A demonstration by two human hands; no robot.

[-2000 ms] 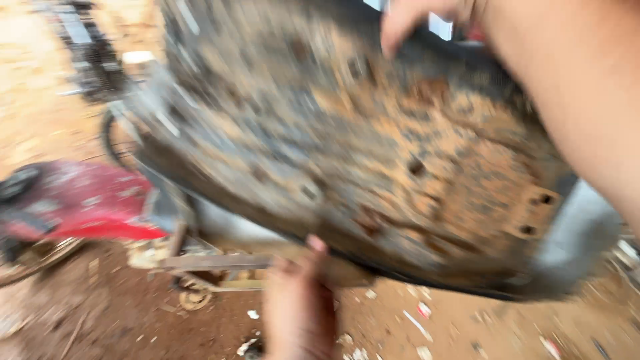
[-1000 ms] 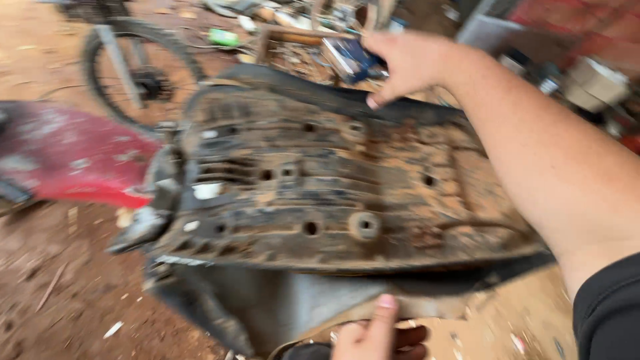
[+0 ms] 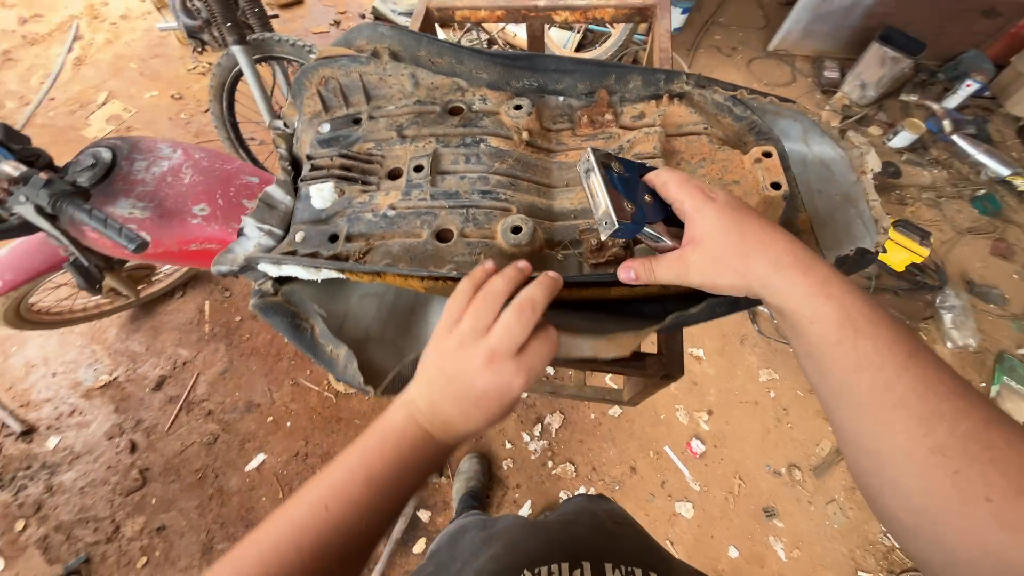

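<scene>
A motorcycle seat [image 3: 480,184] lies underside up, its dirty, rust-stained base plate showing several holes and ribs. The loose grey-black seat cover [image 3: 360,320] hangs down along the near edge and spreads at the right end. In my right hand [image 3: 712,232] is a blue and chrome staple gun [image 3: 628,196], held above the right part of the base, with the thumb near the near rim. My left hand [image 3: 492,344] rests with its fingertips on the near rim of the seat, left of the staple gun, palm down and gripping nothing that shows.
A rusty metal frame stand [image 3: 640,380] is under the seat. At left is a red motorcycle [image 3: 176,200], its tank close to the seat's left end; a wheel [image 3: 256,104] stands behind. Scraps lie on the dirt floor. At right are a yellow tool [image 3: 906,244] and scattered cans and parts.
The seat, tilted up two seconds ago, now lies flat. My right hand has moved from the far edge onto the staple gun. My left hand is now on the near rim.
</scene>
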